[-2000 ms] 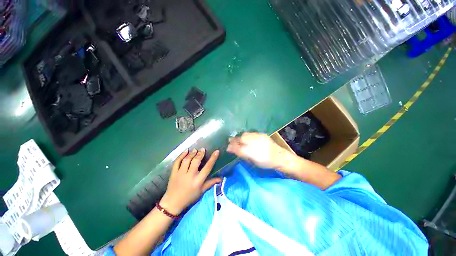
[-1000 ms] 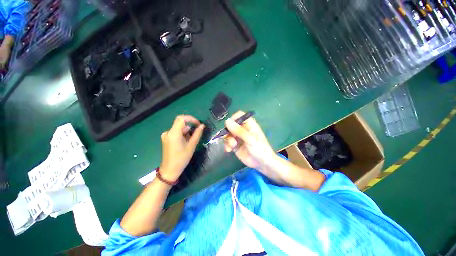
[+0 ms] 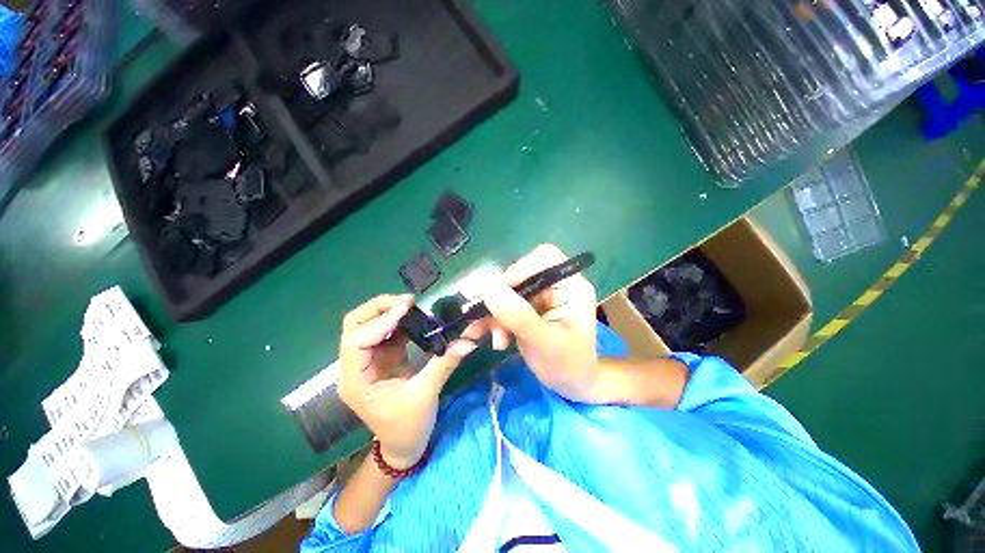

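Note:
My left hand (image 3: 391, 373) holds a small black plastic part (image 3: 421, 328) between thumb and fingers. My right hand (image 3: 549, 324) holds a slim black pen-like tool, likely tweezers (image 3: 553, 274), with its tip at the black part. A dark adhesive sheet (image 3: 324, 415) with a white edge and regular divisions lies on the bench edge, partly hidden under my hands. Several black plastic parts (image 3: 448, 225) lie loose on the green bench just beyond my hands. Whether a small piece is on the tool tip cannot be told.
A large black divided tray (image 3: 171, 293) with heaped parts stands upper left. A label roll (image 3: 121, 456) with curling strip lies left. An open cardboard box (image 3: 780, 300) is at right, an empty clear tray (image 3: 837, 207) beyond it. Clear blister trays (image 3: 734, 97) are stacked upper right; filled trays (image 3: 54, 86) sit upper left.
Two seconds ago my left hand lay flat on the sheet. Now it is raised, gripping a black part, and the tool in my right hand has come to that part.

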